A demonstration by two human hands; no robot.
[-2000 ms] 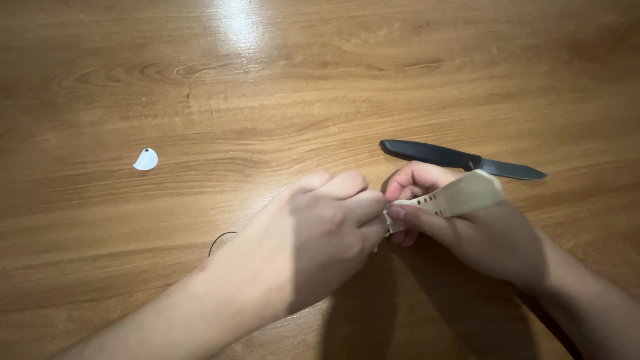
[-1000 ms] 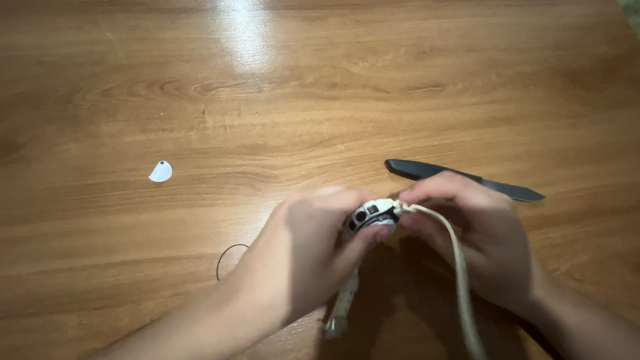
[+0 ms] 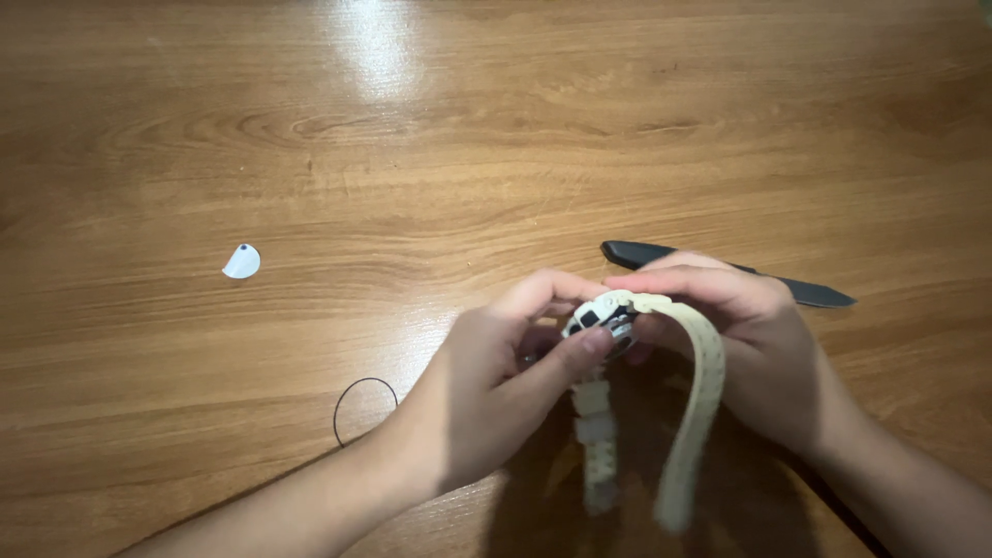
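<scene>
A wristwatch with a pale cream case is held on edge between both hands, near the middle right of the head view. My left hand grips the case, its thumb along the lower side and its fingers behind. At the strap end of the case, my right hand has its fingers on the far side, partly hidden by the watch. One long perforated strap arches over and hangs down below my right hand. The shorter strap, with a buckle end, hangs below the case and looks blurred.
A knife with a black handle lies just beyond my right hand, partly covered by it. On the wooden table are a small white round piece with a folded edge at the left and a thin black ring beside my left forearm.
Two seconds ago a strap lay across my right hand; now both straps hang down. My left hand has shifted from the strap to the watch case, which has come into view.
</scene>
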